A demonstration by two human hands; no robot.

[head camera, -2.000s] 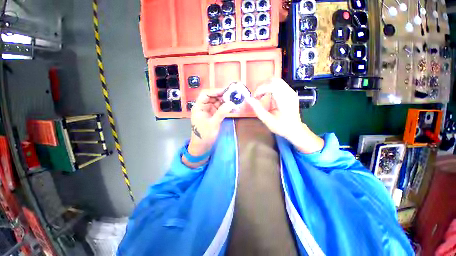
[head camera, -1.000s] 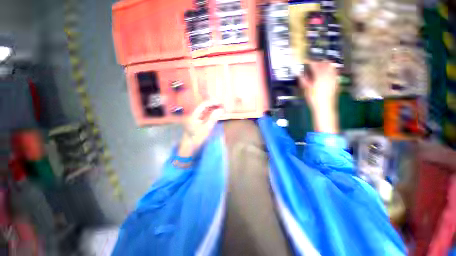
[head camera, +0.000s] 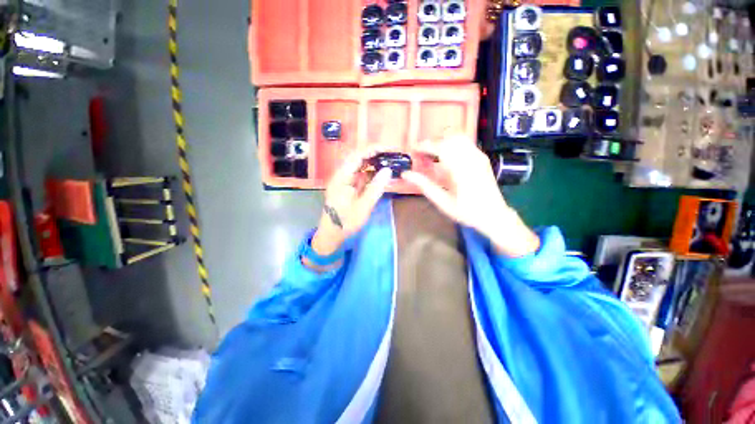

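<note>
My left hand (head camera: pixel 351 195) and my right hand (head camera: pixel 465 184) hold a small black unit (head camera: pixel 391 163) between their fingertips, above the near edge of the orange compartment tray (head camera: pixel 283 182). The unit looks like a watch body, seen tilted. The near tray has black units (head camera: pixel 288 128) packed in its left bay, one with a pale centre, and a single dark unit (head camera: pixel 332 129) in the second bay. The blue-edged box (head camera: pixel 552 50) with a tan top stands to the right, with units along its sides and a white-framed one (head camera: pixel 547 119) at its near edge.
A second orange tray (head camera: pixel 305 41) lies beyond, with rows of units at its right. A dark and silver cylinder (head camera: pixel 514 167) lies by the box. Further right are a sheet of small parts (head camera: pixel 691 91) and an orange open box (head camera: pixel 703 225). Yellow-black floor tape (head camera: pixel 184 141) runs at left.
My right hand has come back from the blue-edged box to my left hand. The white-framed unit now sits on the box's near edge, and both hands hold a black unit.
</note>
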